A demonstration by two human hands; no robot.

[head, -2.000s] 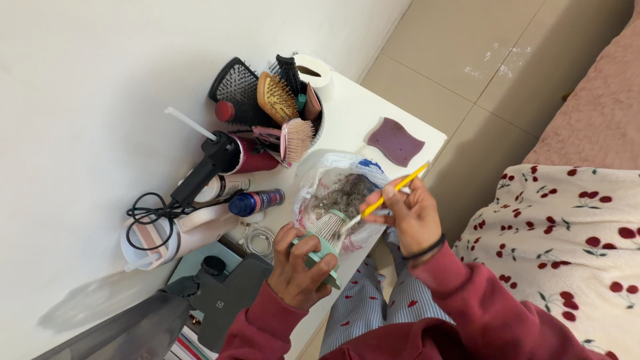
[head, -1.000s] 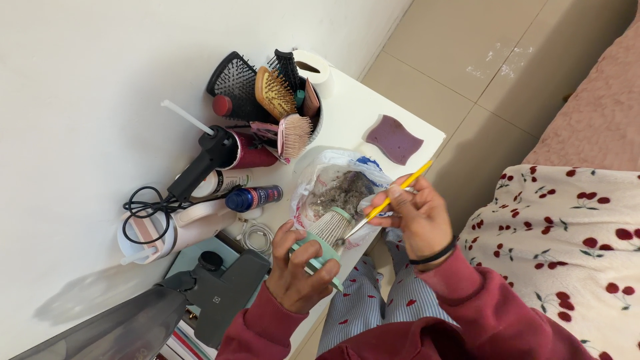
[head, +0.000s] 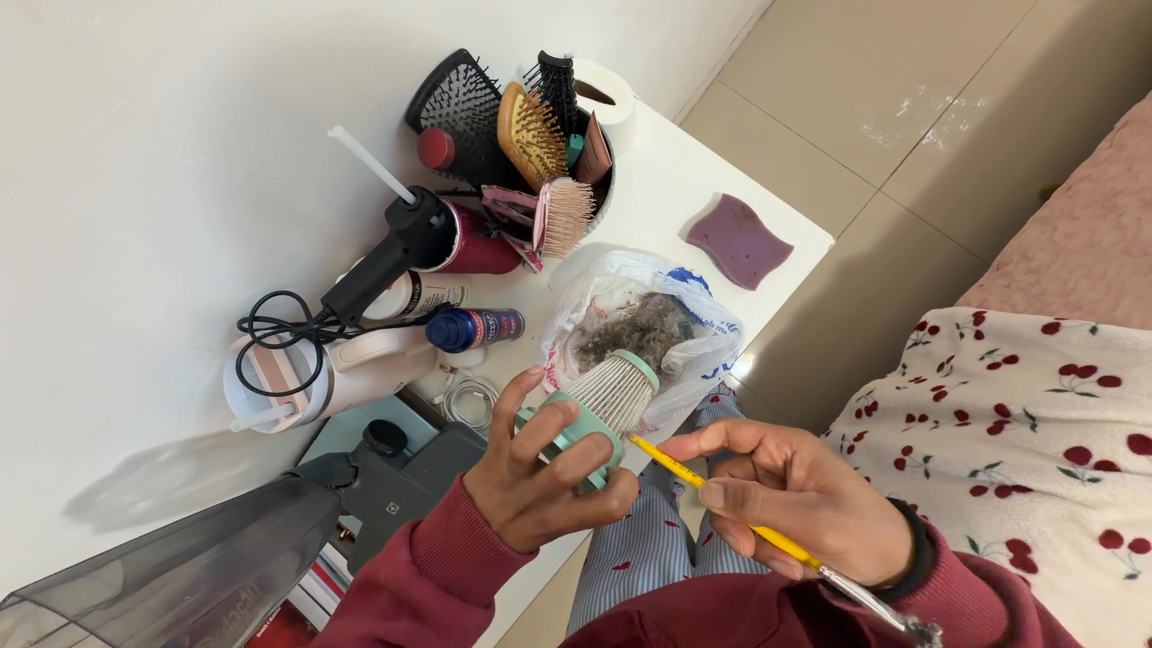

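My left hand [head: 558, 459] grips the green rim of a pleated cone filter [head: 614, 393], which is tilted over an opened plastic bag [head: 576, 315]. Grey dust and hair [head: 643, 335] lie in the bag. My right hand [head: 783, 495] holds a thin yellow-handled brush [head: 781, 543]. The handle's bare end points at the filter's pleats, close to the green rim; whether it touches them I cannot tell. The brush's bristles, with grey fluff on them, point down to the right, away from the filter.
A purple sponge [head: 740, 241] lies near the corner of the white table [head: 666, 180]. Left of the bag stand a container of hairbrushes [head: 531, 135], a corded black appliance [head: 387, 256], a blue can [head: 474, 329] and a pink tumbler [head: 369, 369]. A grey vacuum part [head: 405, 495] sits at lower left.
The yellow brush has been turned round in my right hand: its bristle end was at the filter, and now its handle end is there. My right hand has moved down.
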